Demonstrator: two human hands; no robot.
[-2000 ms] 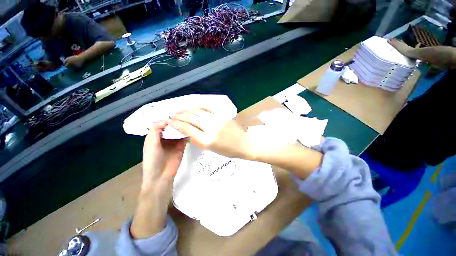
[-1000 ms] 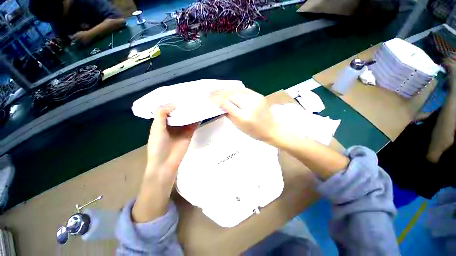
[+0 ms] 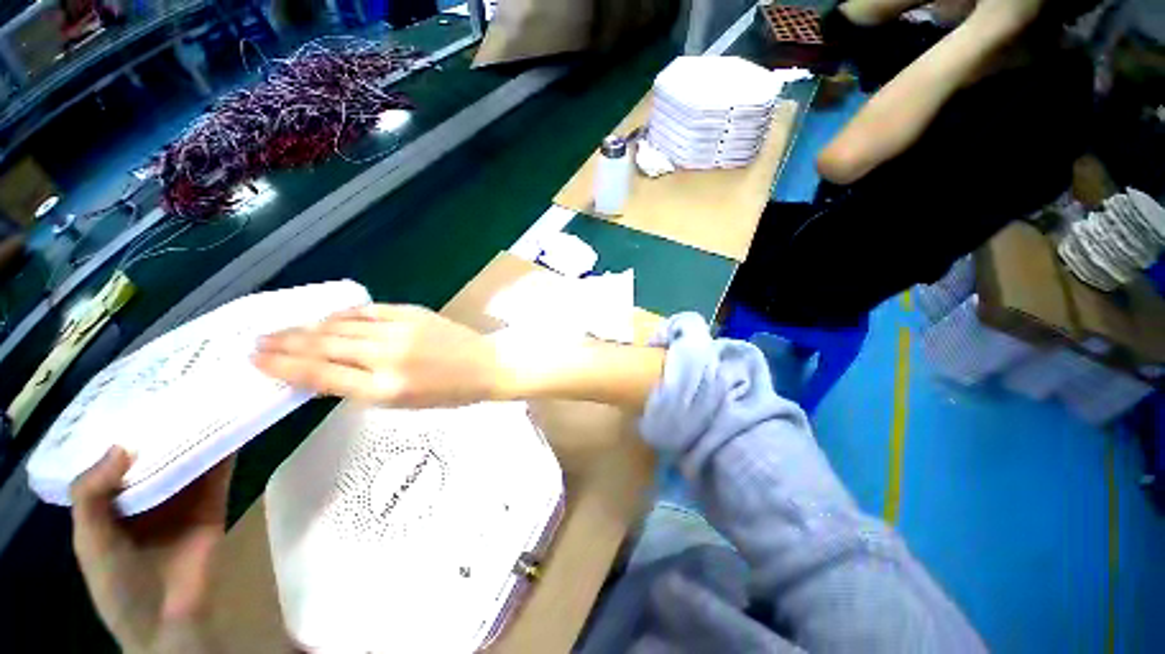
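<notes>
A white plastic housing (image 3: 192, 377) is held up and tilted at the left. My left hand (image 3: 153, 549) grips its lower left edge, thumb on the face; the hand is blurred. My right hand (image 3: 383, 355) lies flat with fingers on the right part of its face; whether a cloth is under the fingers cannot be seen. A second white housing (image 3: 422, 511) lies below on the brown cardboard (image 3: 601, 492), with a dot pattern, printed lettering and a brass-coloured fitting on its edge. White wiping cloths (image 3: 562, 300) lie beyond my right forearm.
A stack of housings (image 3: 713, 115) and a white bottle (image 3: 613, 179) stand on cardboard farther up the bench. A person in black (image 3: 920, 205) is at the right. The green conveyor belt (image 3: 434, 211) runs behind, with wire bundles (image 3: 281, 121) beyond.
The view has swung to the right. The held housing now shows its dotted face, tilted at the left. The left bottle and stick tool have left the picture; more blue floor shows.
</notes>
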